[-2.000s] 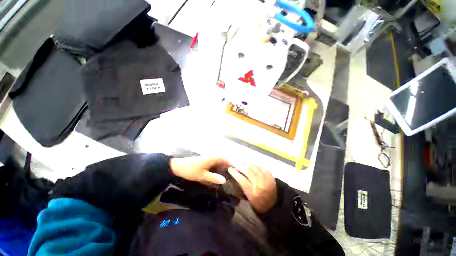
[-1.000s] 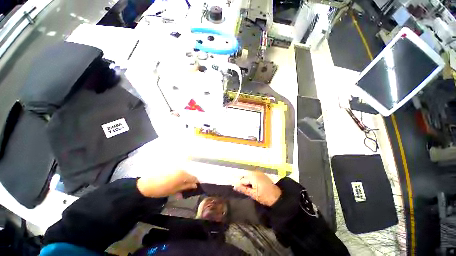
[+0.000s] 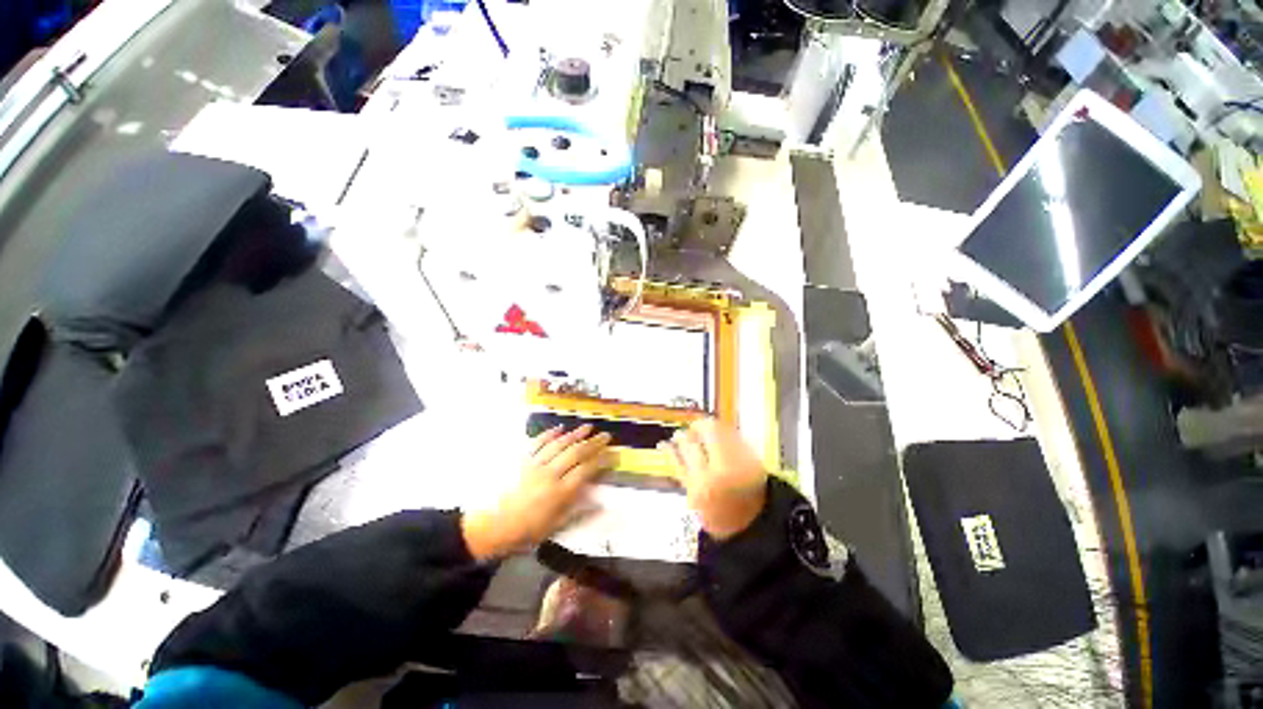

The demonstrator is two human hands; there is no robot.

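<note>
A narrow dark strip [image 3: 630, 434] lies along the front edge of the amber clamp frame [image 3: 722, 363], under the machine head. My left hand [image 3: 551, 488] lies flat with its fingertips at the left part of the strip. My right hand [image 3: 722, 475] has its fingertips at the strip's right end. Neither hand visibly grips it; the right fingertips are too small to judge. The frame's opening shows white. Yellow tape [image 3: 755, 374] borders the pale template plate.
Dark panels with a white label [image 3: 303, 387] on top are stacked at left. The machine head [image 3: 533, 263] stands above the frame. At right are a dark finished panel [image 3: 1000, 547], snips [image 3: 981, 363] and a white-framed control screen [image 3: 1080, 208].
Both hands have moved forward from the bed's front edge to the clamp frame, with the dark piece now lying there. My left hand has flattened out. The view has shifted slightly.
</note>
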